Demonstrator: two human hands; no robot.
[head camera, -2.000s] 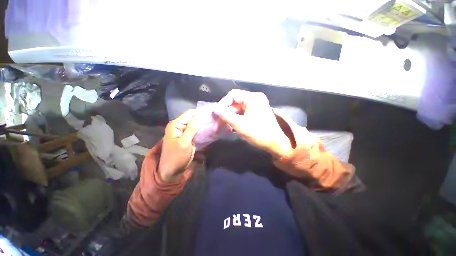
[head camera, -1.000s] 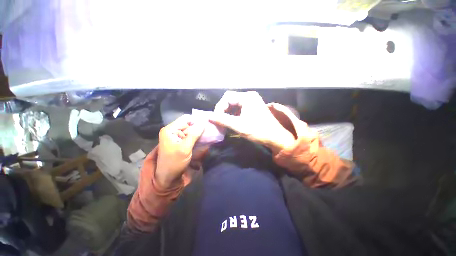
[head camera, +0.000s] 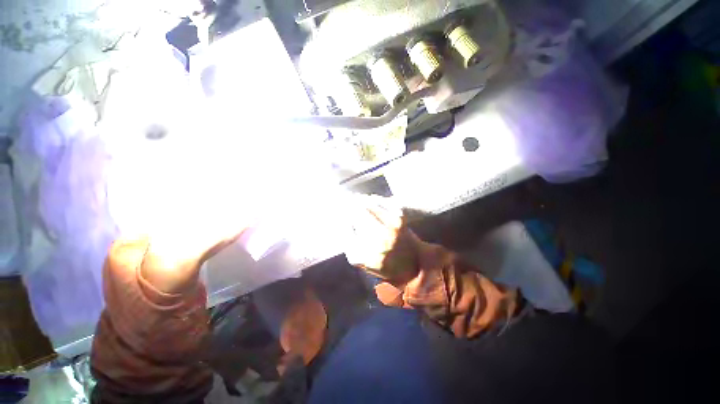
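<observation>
The pale lilac fabric piece (head camera: 267, 241) shows near the front edge of the white machine table (head camera: 454, 185), between my hands, mostly washed out by glare. My left hand (head camera: 178, 256) is over the table to the left of the fabric, its fingers lost in the bright light. My right hand (head camera: 377, 235) is at the table's front edge, to the right of the fabric; its fingertips are also lost in glare. The overlock machine (head camera: 489, 59) stands behind my right hand, with several ribbed cream-gold tension knobs (head camera: 426, 60).
A lilac heap (head camera: 63, 197) lies along the table's left end. A puffy lilac bundle (head camera: 564, 118) hangs over the right end. A brown box-like thing (head camera: 22, 323) is at the lower left. A stained pale wall is at the upper left.
The view has turned and moved up over the table. Both hands have moved from above the lap to the table; the fabric piece has come with them. The machine head and knobs now show.
</observation>
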